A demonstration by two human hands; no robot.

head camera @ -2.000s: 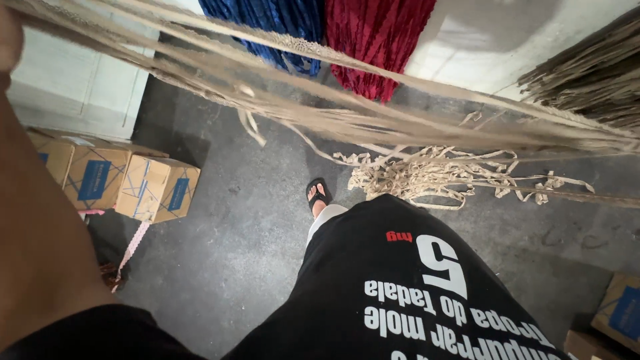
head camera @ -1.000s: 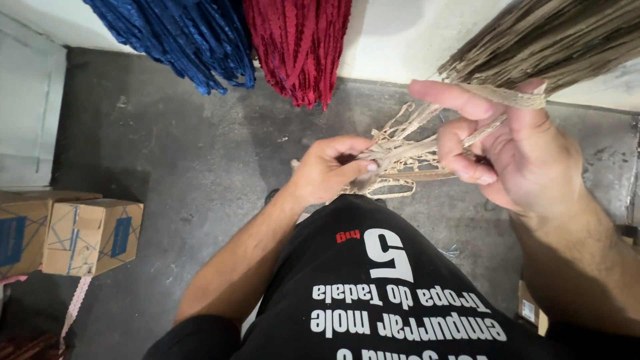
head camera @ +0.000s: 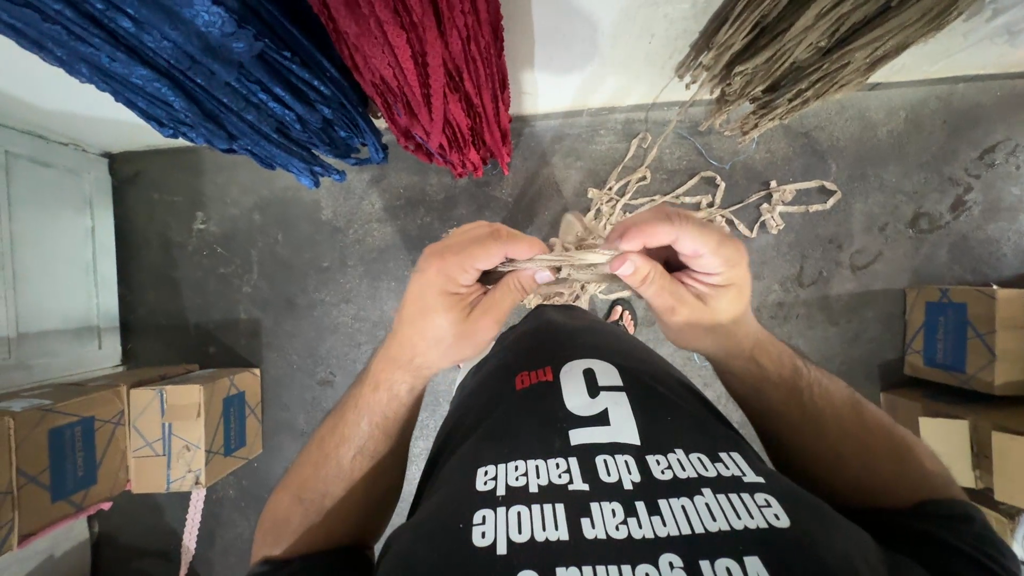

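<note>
A gathered bundle of beige lace trim (head camera: 578,259) stretches between both hands in front of my waist. My left hand (head camera: 468,288) pinches one end of it between thumb and fingers. At the other end, my right hand (head camera: 680,272) grips it the same way, close to the left. Loose beige strips (head camera: 712,196) lie tangled on the floor beyond and below the hands. One thin strand runs from that tangle up towards the hanging brown strips. Part of the bundle is hidden inside my fingers.
Blue lace strips (head camera: 240,80), red strips (head camera: 440,80) and brown strips (head camera: 800,56) hang along the white wall. Cardboard boxes stand at the left (head camera: 196,428) and right (head camera: 964,340). A pink lace strip (head camera: 192,528) dangles by the left boxes. A sandalled foot (head camera: 622,316) shows below.
The long beige strands stretched across the view two seconds ago are now a short bundle between my hands. My right hand, raised and spread a second ago, has come in beside the left. The view has shifted.
</note>
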